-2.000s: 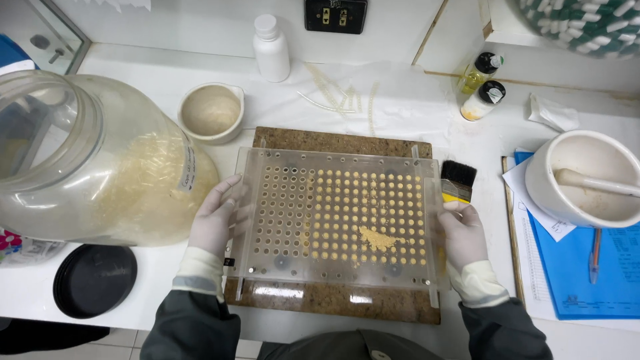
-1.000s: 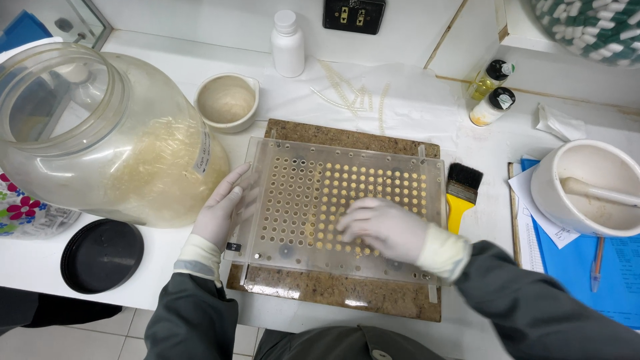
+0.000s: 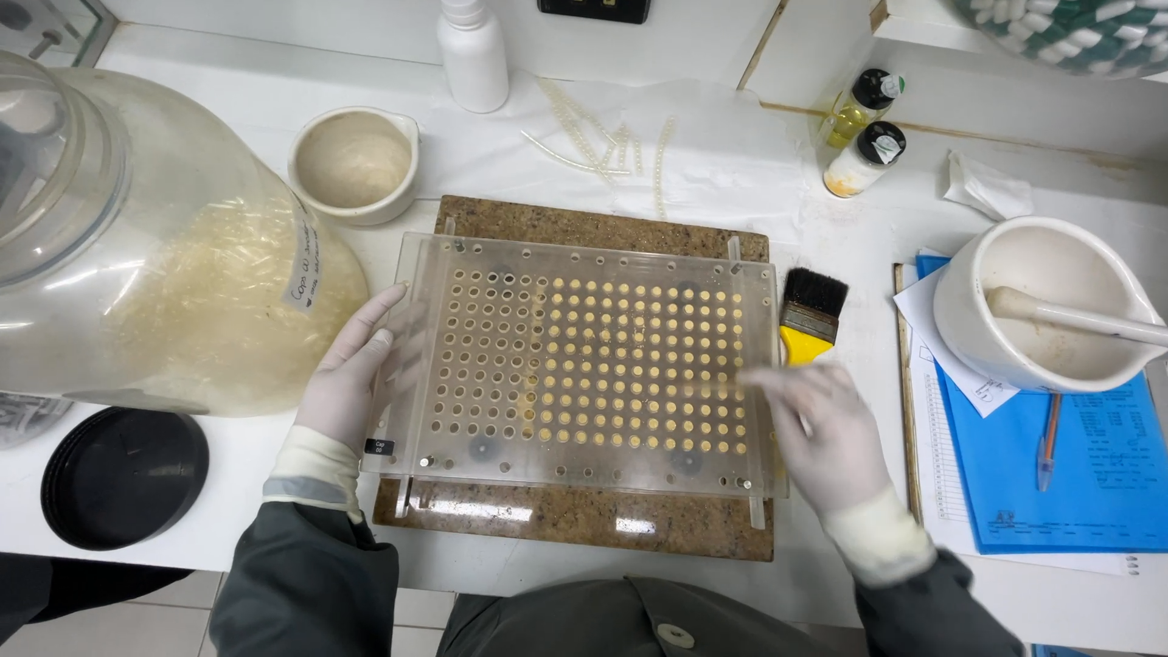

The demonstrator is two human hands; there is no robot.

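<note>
A clear plastic capsule-filling plate (image 3: 593, 470) lies on a speckled brown stone slab (image 3: 566, 529). Yellowish powder fills the capsule holes in its middle and right columns; the left columns look darker and unfilled. At the plate's left edge, my gloved left hand (image 3: 351, 383) holds it, thumb and fingers against the rim. My gloved right hand (image 3: 826, 429) is over the right edge, fingers bent and blurred; whether it holds something thin cannot be told. Just behind that hand lies a brush with black bristles (image 3: 814, 297) and a yellow handle, partly hidden.
A large jar of empty clear capsules (image 3: 219, 274) lies left, near a black lid (image 3: 125, 477). Behind are a small mortar (image 3: 356, 164), a white bottle (image 3: 473, 59) and two black-capped vials (image 3: 865, 160). A mortar with pestle (image 3: 1049, 310) stands right, by a blue folder (image 3: 1068, 474).
My right hand has moved from the plate's right edge across its middle and back to the right. The small powder heap seen at the lower right of the plate is no longer there.
</note>
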